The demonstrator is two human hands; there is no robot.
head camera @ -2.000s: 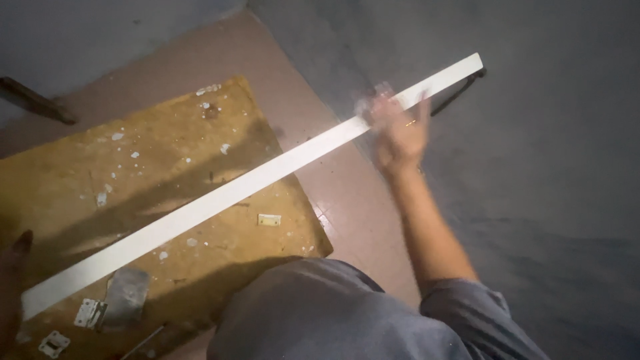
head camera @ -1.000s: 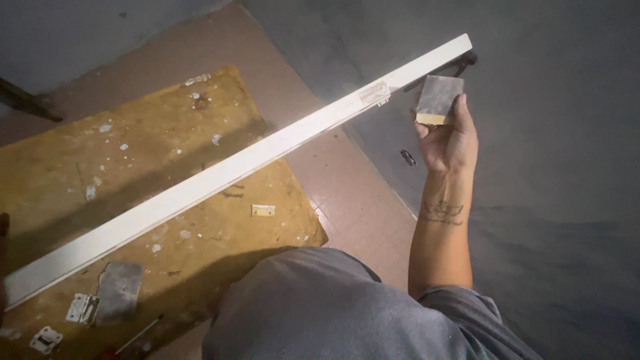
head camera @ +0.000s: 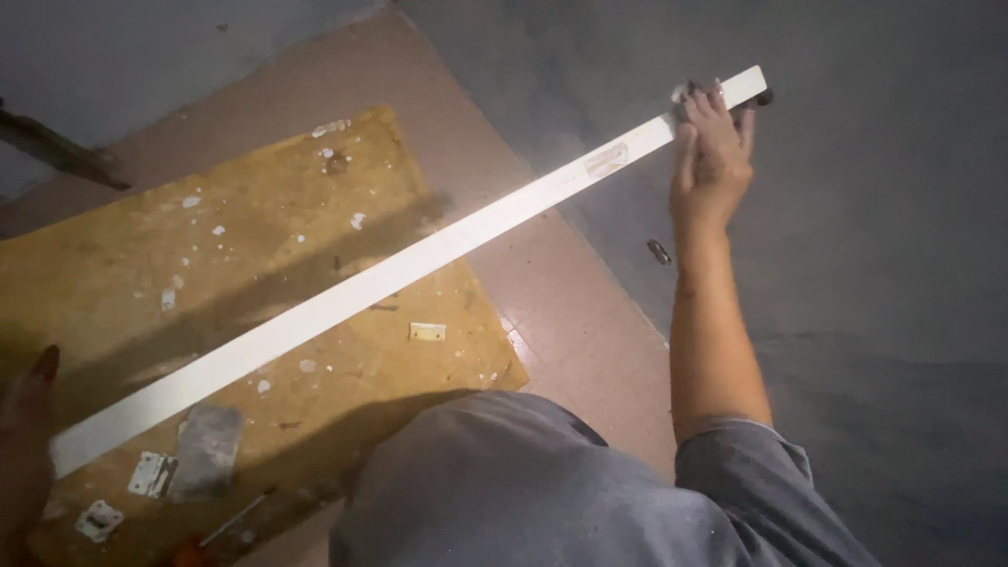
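Note:
A long white strip (head camera: 409, 268), with a rough bare patch (head camera: 608, 160) toward its far end, runs diagonally across the view. My right hand (head camera: 715, 146) lies on it near the far end, pressing a sanding block (head camera: 683, 94) that is mostly hidden under the blurred fingers. At the left edge, in shadow, my left hand (head camera: 27, 449) is at the strip's near end; its grip is only partly visible. Beneath the strip is a yellow paint-spotted board (head camera: 315, 236).
On the board lie a grey rectangular sheet (head camera: 206, 450), metal hinges (head camera: 150, 474), a small plate (head camera: 428, 331) and a screwdriver (head camera: 235, 520). A small dark object (head camera: 659, 252) rests on the grey floor. A dark leg-like bar (head camera: 59, 150) stands at upper left.
My right hand, which held the sanding block up beside the strip a second ago, is now on the strip near its far end. The rough patch it covered two seconds ago is exposed.

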